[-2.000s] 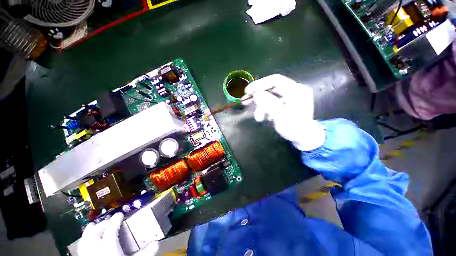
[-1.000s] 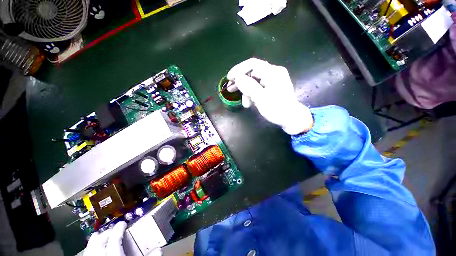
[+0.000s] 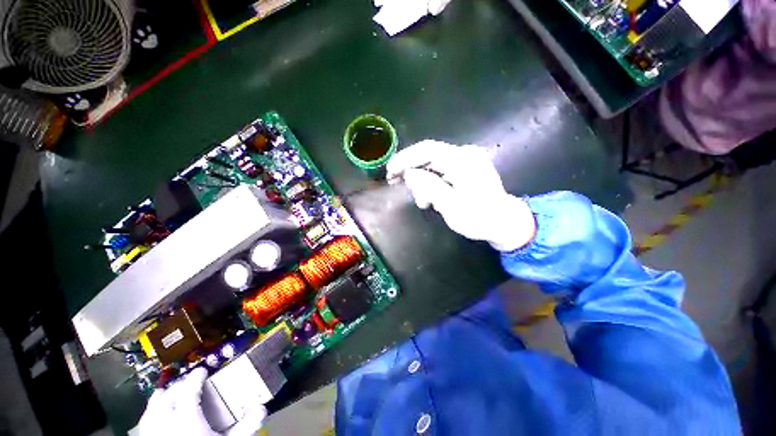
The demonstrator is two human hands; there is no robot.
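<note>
The green power board (image 3: 345, 223) lies tilted on the dark green mat. It carries a long silver heatsink (image 3: 179, 264), two copper coils and two round capacitor tops. The green coating cup (image 3: 370, 143) stands beyond the board's right corner with dark amber liquid inside. My right hand (image 3: 459, 187), white-gloved, holds the thin brush (image 3: 436, 174) like a pen just right of the cup; its tip is hard to make out. My left hand (image 3: 185, 410), white-gloved, is at the finned heatsink block (image 3: 247, 385) on the board's near edge, its fingers around the block's end.
A fan (image 3: 66, 38) stands at the back left. A crumpled white cloth (image 3: 407, 12) lies at the back. At the upper right, another board (image 3: 625, 53) sits in a black tray (image 3: 566, 64), beside a person's pink sleeve (image 3: 715, 94). The bench's near edge runs in front of my body.
My right hand went from the board's edge into the cup, and is now out of it, to its right. My left hand stays at the heatsink block. The whole view has shifted slightly.
</note>
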